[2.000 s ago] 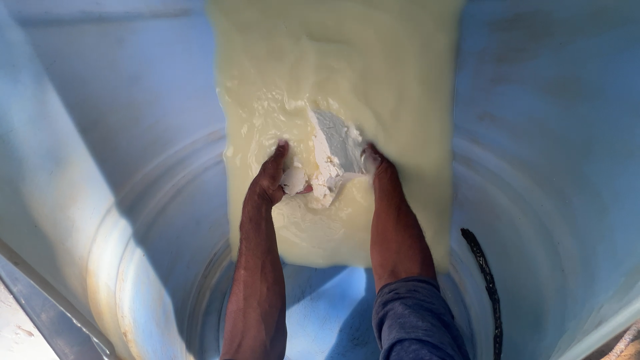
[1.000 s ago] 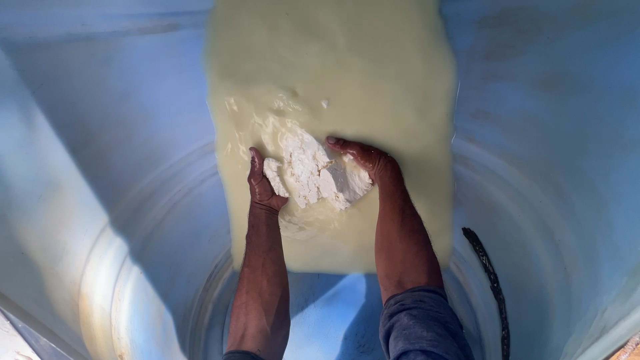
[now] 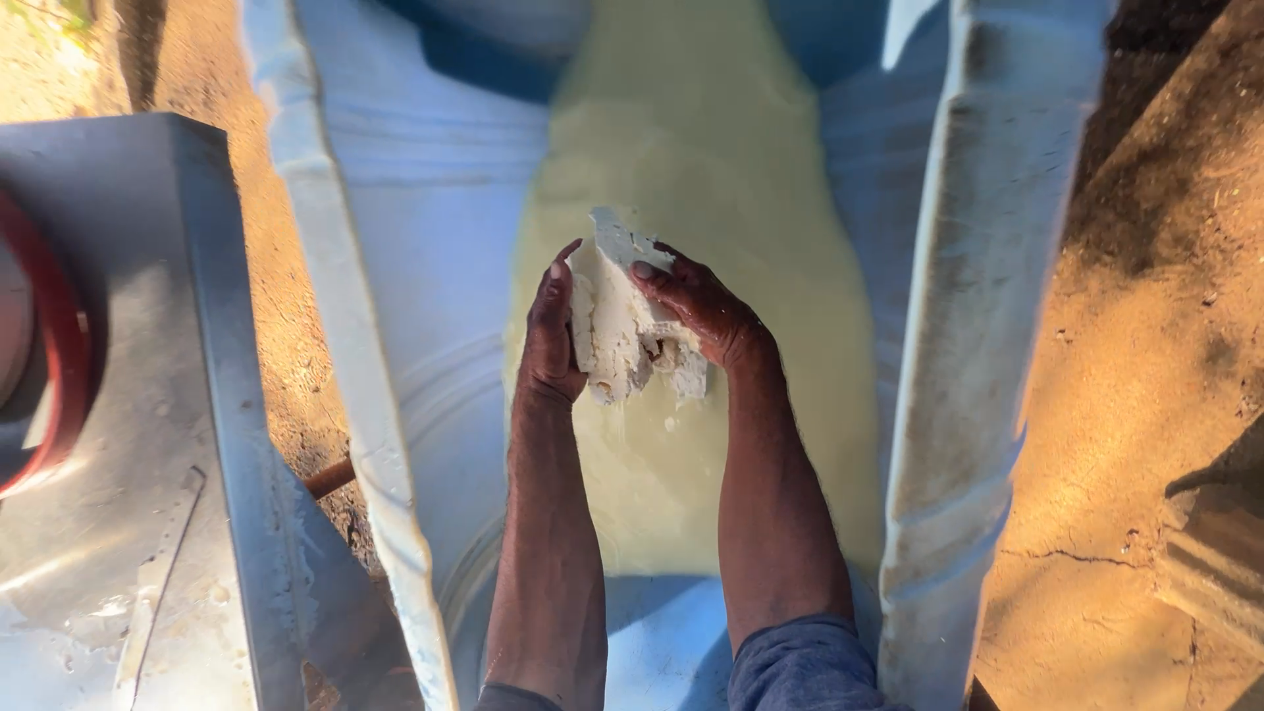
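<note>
A broken white lump, crumbly and wet [image 3: 622,326], is held up between both hands over the cloudy pale yellow liquid [image 3: 691,474]. My left hand [image 3: 553,336] presses against its left side with the palm turned inward. My right hand [image 3: 706,306] grips its right side, the thumb on top near the upper edge; the other fingers are mostly hidden. Small bits and drips hang below the lump. The liquid lies along the bottom of a blue plastic trough with curved, ribbed walls [image 3: 434,247].
The trough's rims stand on the left [image 3: 336,247] and right [image 3: 963,296]. At the left is a sheet-metal housing [image 3: 128,346] with a red ring [image 3: 64,365]. Bare cracked ground [image 3: 1116,415] lies to the right, with a block-like object [image 3: 1220,563] at the edge.
Both hands have lifted the white lump out of the liquid, where it lay partly sunk. The view has shifted widely, now taking in both rims and the ground.
</note>
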